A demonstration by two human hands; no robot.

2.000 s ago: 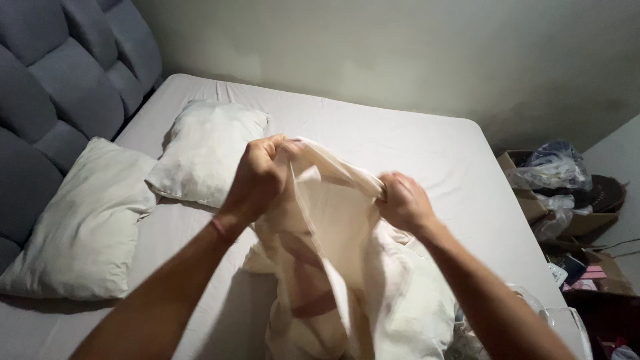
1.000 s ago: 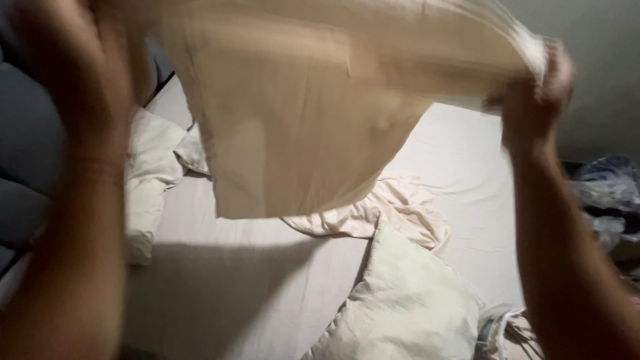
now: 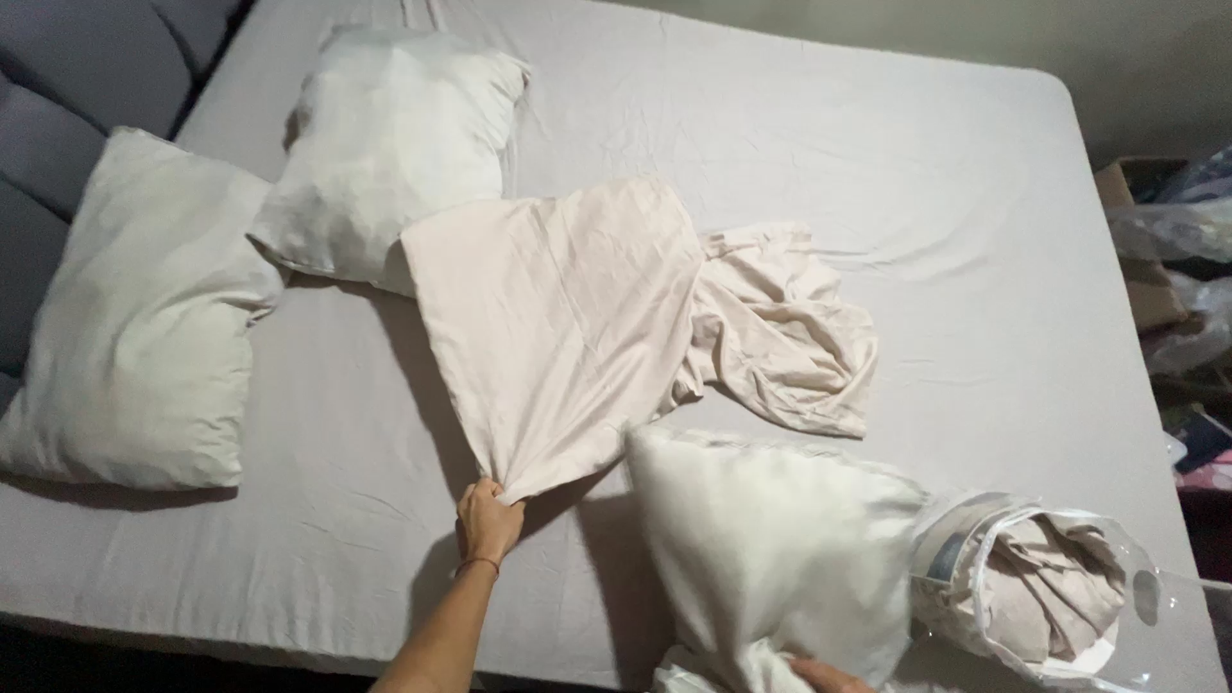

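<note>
My left hand (image 3: pixel 489 525) grips the gathered edge of a pale pink pillowcase (image 3: pixel 568 308), which spreads away from it over the bed and touches the white pillow (image 3: pixel 395 144) behind. At the bottom edge, my right hand (image 3: pixel 828 676) is partly in view against the near white pillow (image 3: pixel 770 539); its fingertips are hidden, so its hold on the fabric is unclear. A crumpled pale pink cloth (image 3: pixel 789 337) lies right of the pillowcase. Another white pillow (image 3: pixel 144 318) rests at the left.
A clear plastic bag (image 3: pixel 1020 587) with folded pink fabric inside stands right of the near pillow. The padded headboard (image 3: pixel 87 67) is at the upper left. Beyond the right edge of the bed (image 3: pixel 972 173) are a cardboard box (image 3: pixel 1141 279) and plastic bags (image 3: pixel 1184 231).
The pillowcase, held up between both hands a second ago, is now lowered onto the bed. My left hand still holds it; my right hand has moved down to the near pillow.
</note>
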